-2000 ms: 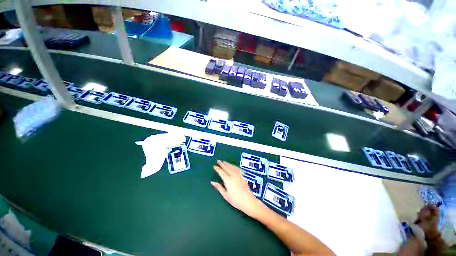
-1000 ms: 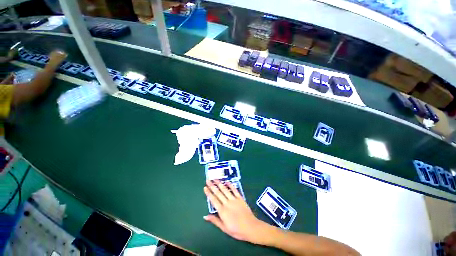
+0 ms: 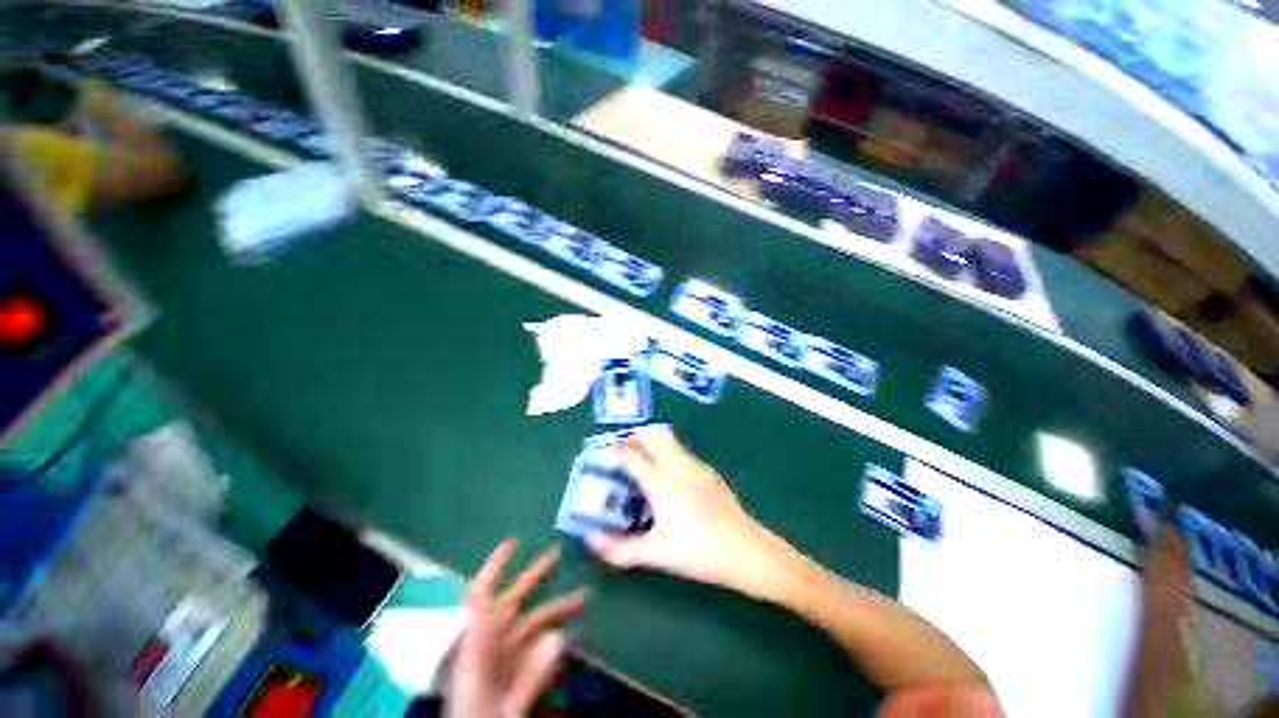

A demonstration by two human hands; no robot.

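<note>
My right hand (image 3: 680, 512) reaches in from the lower right and grips pale-edged rounded panels (image 3: 600, 488) over the green bench; blur hides how many. My left hand (image 3: 508, 638) is at the bottom, fingers spread and empty, just below and left of the held panels. An upright-lying panel (image 3: 621, 391) and a slanted panel (image 3: 686, 372) lie beyond, beside a crumpled white cloth (image 3: 565, 362). Another panel (image 3: 901, 502) lies to the right, by the white sheet's corner.
The conveyor belt (image 3: 898, 302) carries panels (image 3: 773, 340) behind a pale rail. A white sheet (image 3: 1010, 596) covers the bench right. Another person's hand (image 3: 1161, 575) is over the right end; a yellow sleeve (image 3: 53, 166) shows left. A dark flat object (image 3: 331, 565) and a red light (image 3: 20, 321) are lower left.
My right hand has gone from flat on the panels to gripping them. My left hand has come into view. The loose slanted panel near my right wrist no longer shows there. The view has shifted.
</note>
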